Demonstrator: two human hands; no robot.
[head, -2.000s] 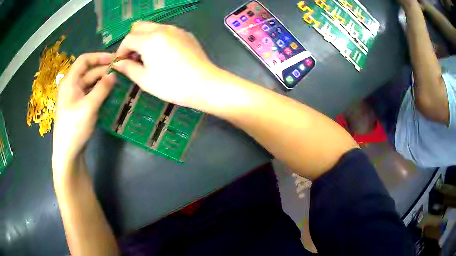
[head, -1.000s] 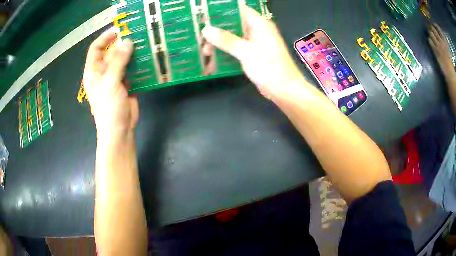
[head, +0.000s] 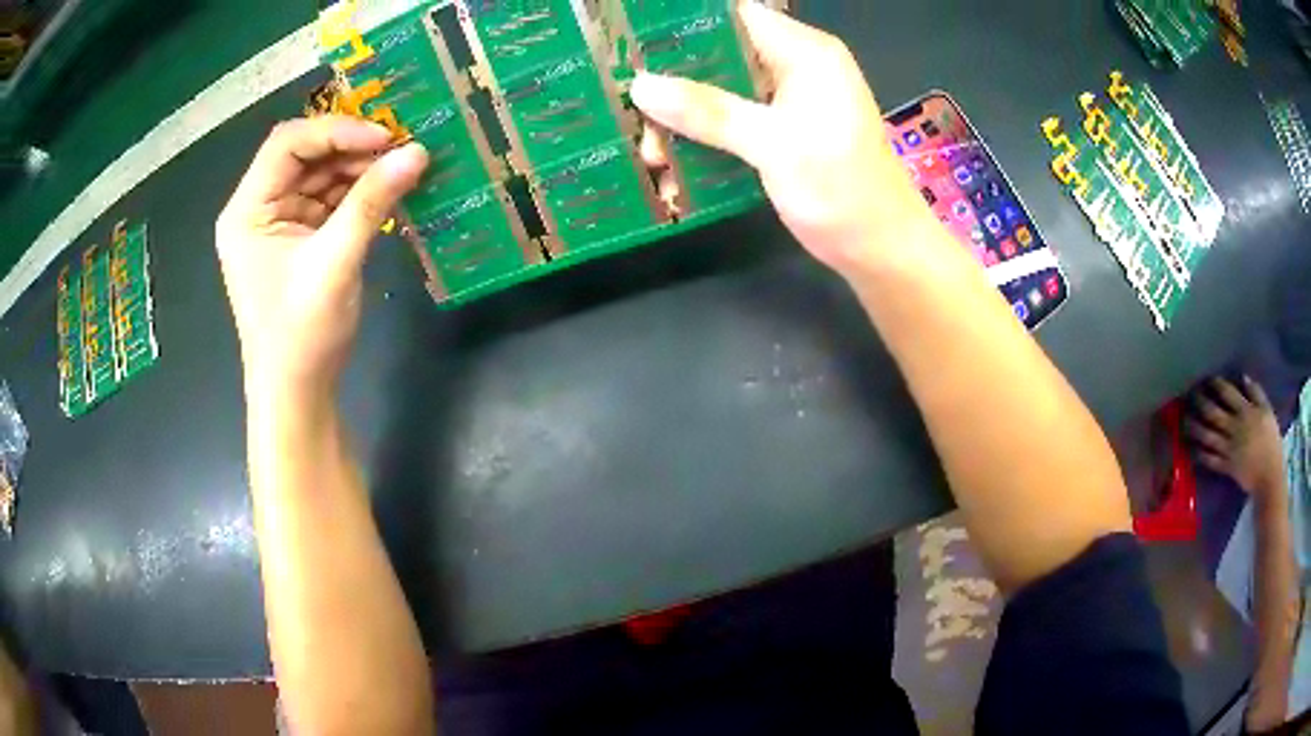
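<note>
A green PCB panel (head: 575,151) with dark slots is held tilted above the bench at the top centre, its far edge cut off by the frame. My right hand (head: 784,137) grips its right side, thumb on the face, fingers hidden behind. My left hand (head: 309,209) is at the panel's left edge, thumb and forefinger pinching an orange flex circuit (head: 377,111). Another orange flex circuit (head: 342,36) sits on the panel's upper left corner. Whether the pinched one touches the panel is unclear.
A lit smartphone (head: 992,216) lies right of my right hand, partly covered by it. Panels with flex circuits lie at right (head: 1136,201) and left (head: 108,316). More green panels (head: 1167,29) are at top right. Another person's hand (head: 1236,431) is at the right, near a red stool (head: 1172,482).
The panel was flat under both hands, then raised; it has since tilted and shifted slightly right with my right hand. My left fingertips now show a flex circuit. The neighbour's hand has moved lower.
</note>
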